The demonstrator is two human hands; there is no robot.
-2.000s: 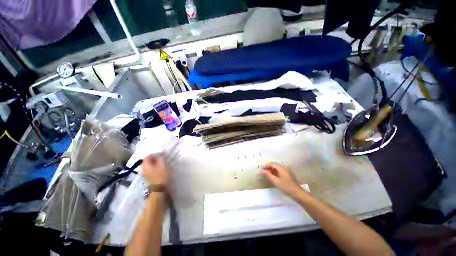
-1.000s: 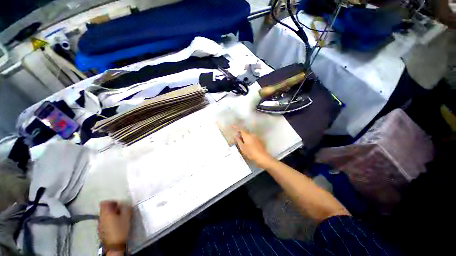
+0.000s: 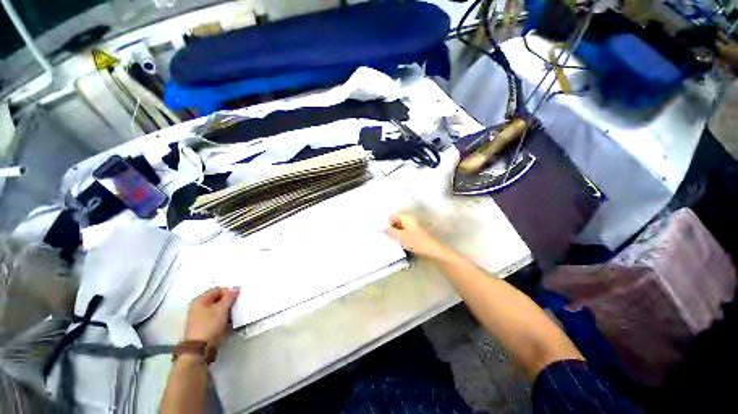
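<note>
A white card or paper template (image 3: 315,263) lies flat on the pale ironing table (image 3: 340,319). A thin pale layer shows along its front edge; whether it is fabric cannot be told. My left hand (image 3: 212,314), with a brown wristband, has curled fingers pinching the template's left edge. My right hand (image 3: 411,234) pinches its right end, near the right corner. The fingertips are partly hidden and small. A fanned stack of beige-brown strips (image 3: 287,190) lies just behind the template.
The steam iron (image 3: 494,162) rests on a dark mat (image 3: 554,194) at right. Black-handled scissors (image 3: 417,149), white and black scraps, a lit phone (image 3: 133,187) and a blue padded board (image 3: 311,48) are behind. Tied grey panels (image 3: 121,283) lie left, a pink bundle (image 3: 647,283) right.
The view has shifted. My left hand has moved from the grey panels to the template's left edge. The template now sits farther back from the table's front edge, between both hands.
</note>
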